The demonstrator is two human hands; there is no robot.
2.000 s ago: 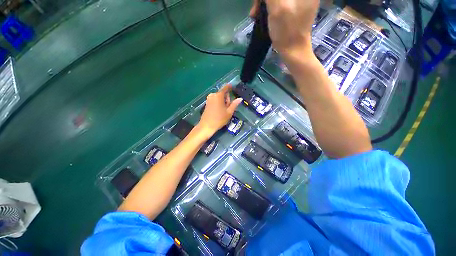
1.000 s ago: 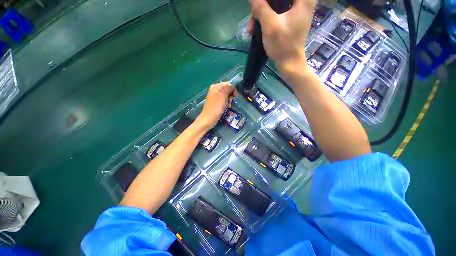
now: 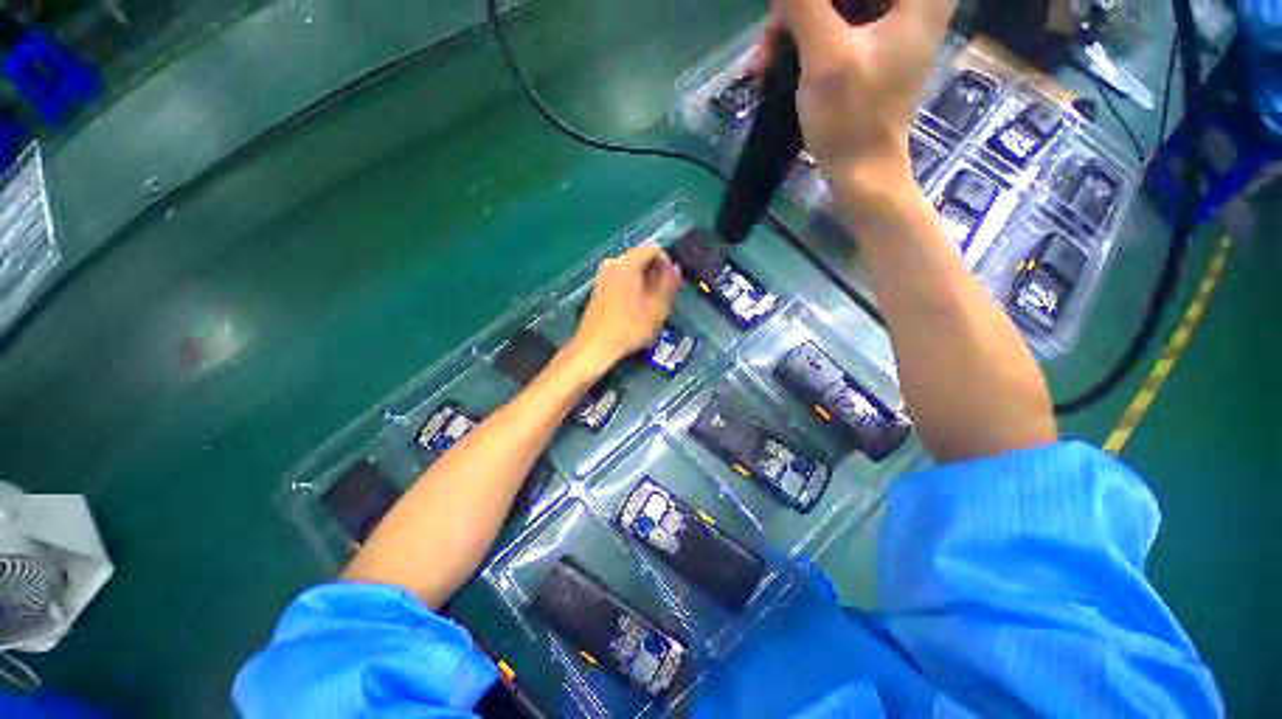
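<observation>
My right hand (image 3: pixel 860 99) grips the black electric screwdriver (image 3: pixel 763 162), which points down. Its tip end is just above and right of the upper end of a black handheld terminal (image 3: pixel 724 278) in the top pocket of the clear blister tray (image 3: pixel 574 492). My left hand (image 3: pixel 629 298) is beside that terminal's left end, fingers curled with fingertips together. Whether it holds a small part cannot be seen. Several more black terminals lie in the tray's pockets, such as one with an orange side key (image 3: pixel 759 450). My left forearm covers part of the left row.
A second blister tray (image 3: pixel 1047 183) with similar terminals lies at the upper right. A black cord (image 3: pixel 598 142) crosses the green mat behind the screwdriver, and a thicker cable loops at the right. A white fan (image 3: pixel 49 569) stands at the left edge, a blue bin (image 3: pixel 49 77) at the upper left.
The screwdriver was at the top terminal's upper end a second ago; it has since lifted slightly and moved right. My left hand has shifted slightly right, towards the terminal.
</observation>
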